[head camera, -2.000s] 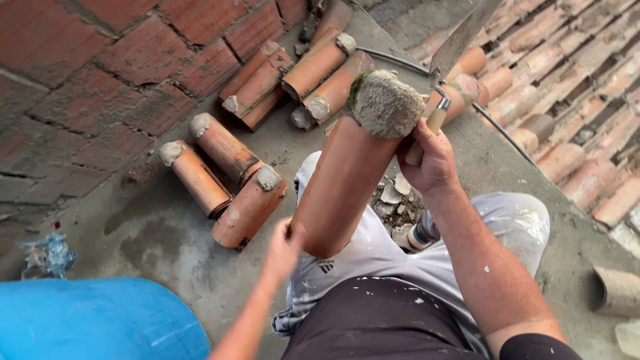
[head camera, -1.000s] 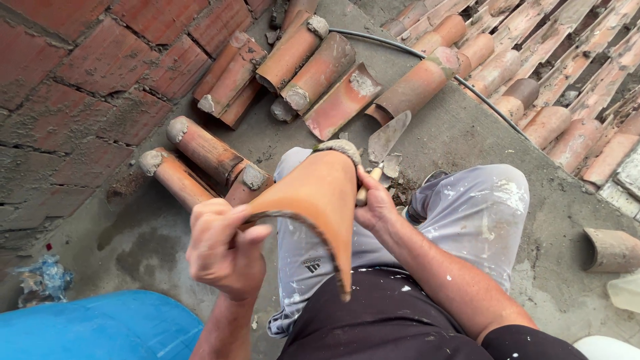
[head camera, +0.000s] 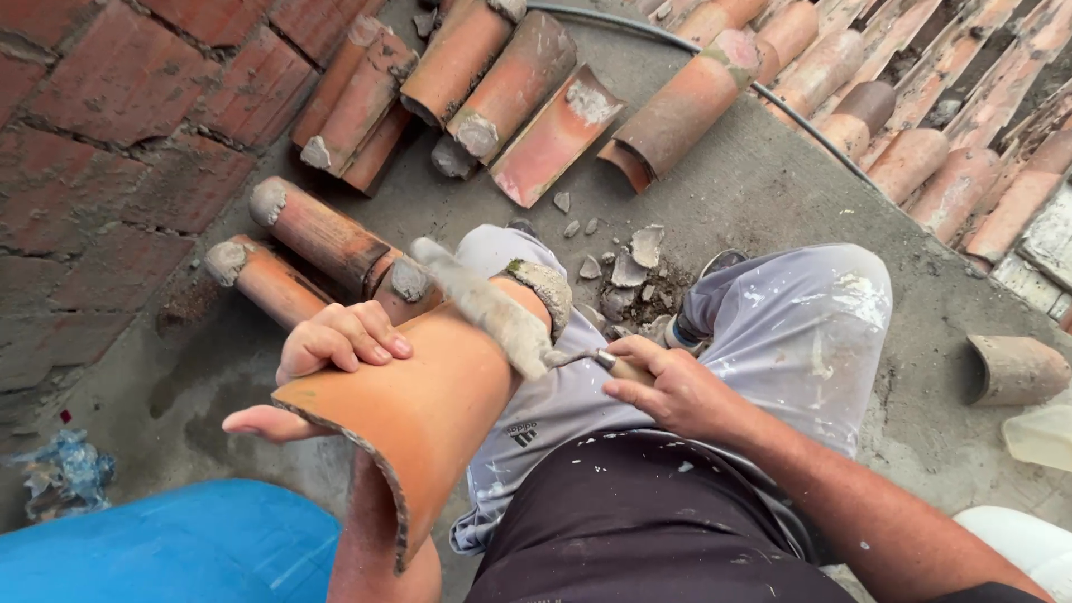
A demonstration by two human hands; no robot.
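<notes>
My left hand (head camera: 335,360) grips the near, wide end of a curved clay roof tile (head camera: 419,394), fingers on top and thumb at its edge. The tile lies slanted over my thigh, and old mortar (head camera: 543,293) clings to its far end. In my right hand (head camera: 670,381) is the wooden handle of a mason's trowel (head camera: 494,314). The blurred, mortar-smeared blade lies across the tile; whether it touches the tile I cannot tell. Broken mortar pieces (head camera: 628,268) lie on the ground between my legs.
Several roof tiles (head camera: 519,84) with mortar on their ends lie ahead and to the left (head camera: 327,226), near a brick wall (head camera: 126,92). A cable (head camera: 804,126) runs along the tiled roof (head camera: 946,159). A blue plastic container (head camera: 167,544) stands at lower left, a short tile piece (head camera: 1017,368) at right.
The tile has turned from its mortared end up to lying slanted, its wide end toward the lower left. The trowel blade, beyond the tile's far end a second ago, has come across the tile.
</notes>
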